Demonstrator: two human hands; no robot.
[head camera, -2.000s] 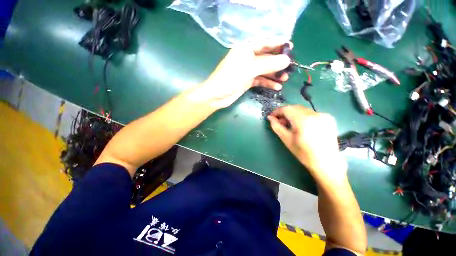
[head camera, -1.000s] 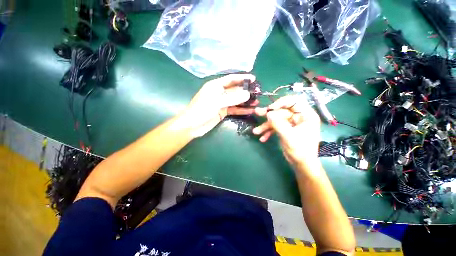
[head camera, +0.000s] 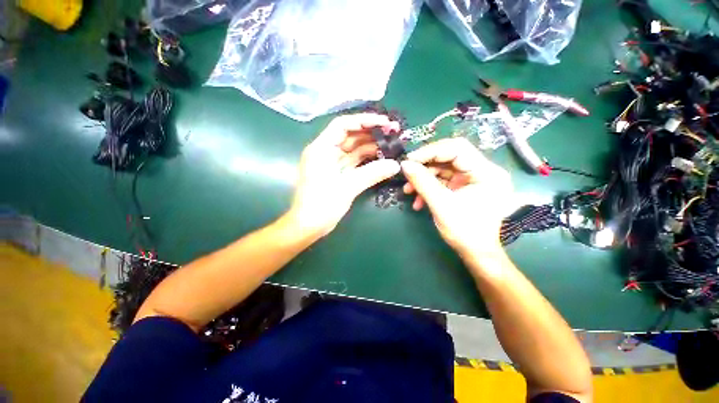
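Note:
My left hand (head camera: 335, 169) holds a small black plastic housing (head camera: 388, 143) between thumb and fingers above the bench. My right hand (head camera: 457, 189) is at the housing's right side, thumb and forefinger pinched together at its lower edge; whether a small part is between them is too blurred to tell. Thin light-coloured lead wires (head camera: 430, 126) run from the housing up to the right. A loose pile of small black parts (head camera: 388, 197) lies just below the hands, partly hidden by them.
Red-handled cutters (head camera: 516, 135) lie open beside crumpled clear wrap (head camera: 486, 130). A big heap of wire harnesses (head camera: 662, 181) fills the right. Clear plastic bags (head camera: 315, 59) lie at the far side. Coiled black cables (head camera: 134, 130) are at left, a yellow tool (head camera: 54, 11) at far left.
My right hand has moved from the small-parts pile up to the housing, and its fingertips now meet the housing beside my left thumb. The housing appears turned, its black face showing more.

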